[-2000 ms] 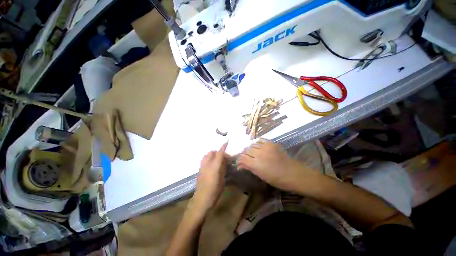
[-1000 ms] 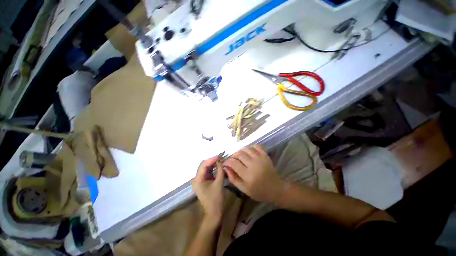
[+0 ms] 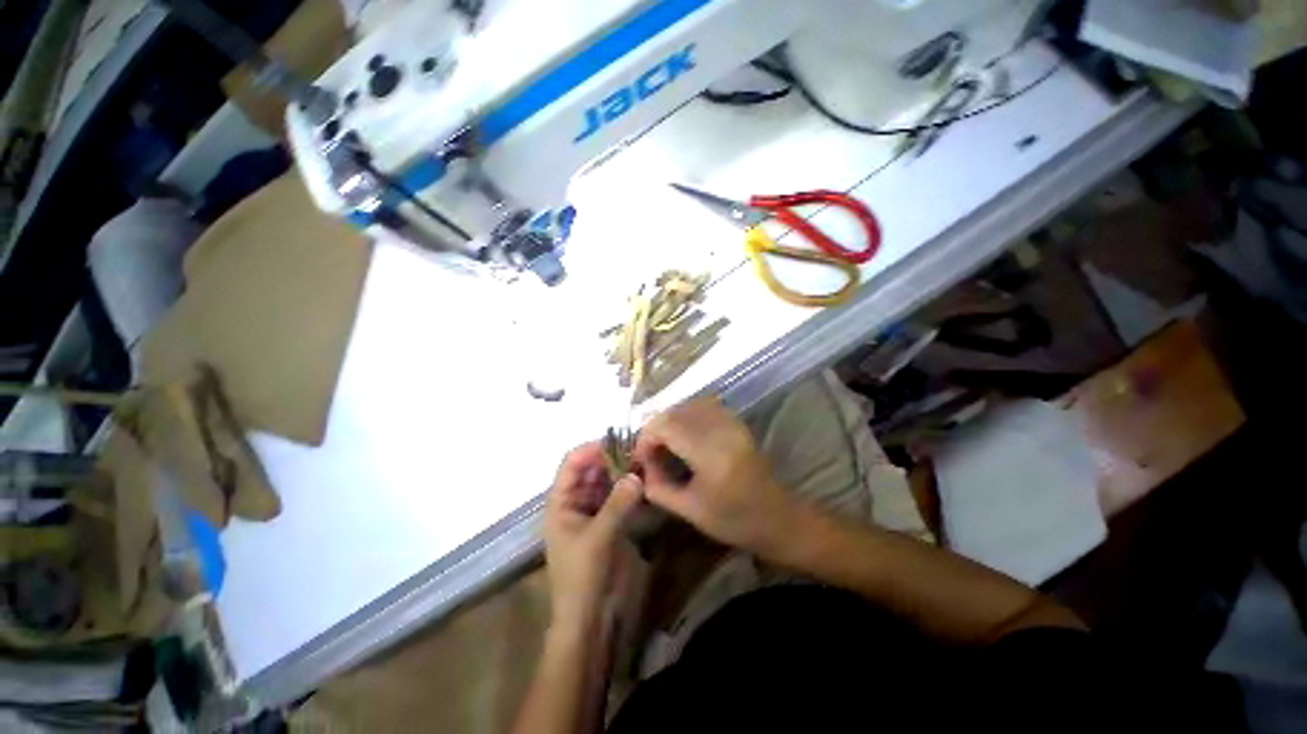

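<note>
My left hand (image 3: 585, 516) is at the table's front edge, thumb and fingers pinched on small tan strip pieces (image 3: 619, 450) that stick up between the fingertips. My right hand (image 3: 705, 470) is close beside it with curled fingers touching the same pieces; whether it grips one is blurred. A loose pile of cut belt loops (image 3: 662, 337) lies on the white table just beyond my hands. Scissors (image 3: 803, 244) with one red and one yellow handle loop lie right of the pile, blades pointing left. A tiny curved scrap (image 3: 545, 392) lies left of the pile.
The white JACK sewing machine (image 3: 573, 86) stands behind the pile, its presser foot area (image 3: 533, 247) at the left end. Tan cloth panels (image 3: 265, 308) lie on the left. Small metal tools (image 3: 949, 115) and a black cable are at the machine base. Tan cloth (image 3: 444, 667) hangs below the front edge.
The view has shifted, so the table things appear further left. My hands have come up from the table edge, and tan pieces now show between the left fingertips.
</note>
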